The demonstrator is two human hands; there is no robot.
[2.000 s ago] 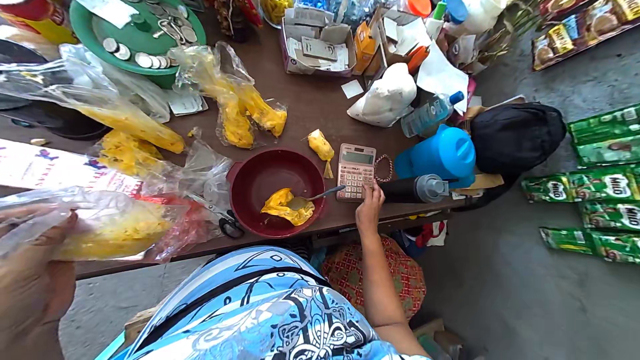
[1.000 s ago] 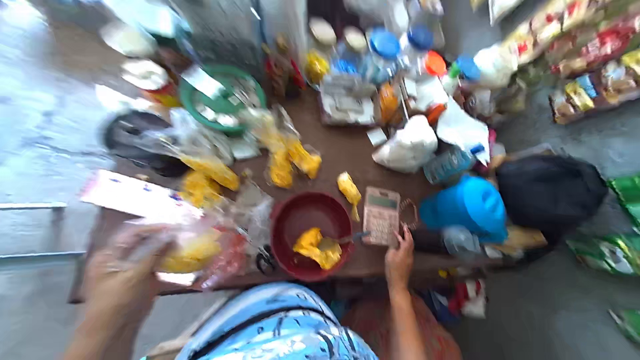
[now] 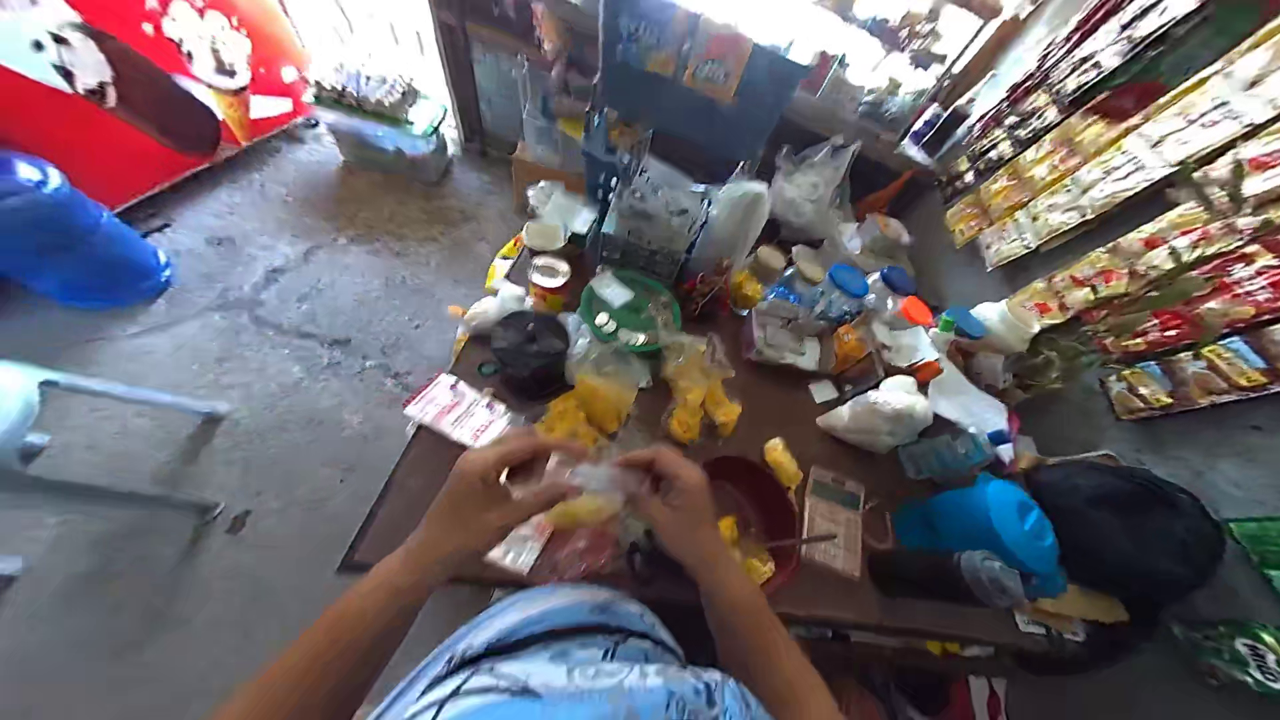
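Both my hands meet at a clear plastic bag with yellow contents [image 3: 585, 508], over the table's near left part. My left hand [image 3: 505, 495] grips its left side, and my right hand [image 3: 672, 500] pinches the upper right of the plastic. Right of my hands sits a dark red bowl [image 3: 778, 500] with yellow pieces and a utensil handle over its rim. A pink calculator [image 3: 833, 520] lies beside the bowl, and a small yellow-filled bag [image 3: 782, 462] lies just behind. More yellow-filled bags [image 3: 700, 395] rest farther back. The held bag is blurred.
A green basin [image 3: 655, 300] with coins and a black pot [image 3: 530, 350] stand at the back left. Jars, a small box [image 3: 785, 335] and a white plastic bag [image 3: 880, 415] are at the back right. A blue container [image 3: 980, 525] and a black bag [image 3: 1125, 530] sit at the right.
My right hand has left the calculator and moved left to the bag that my left hand holds. The view has tilted up, showing more floor and shelves.
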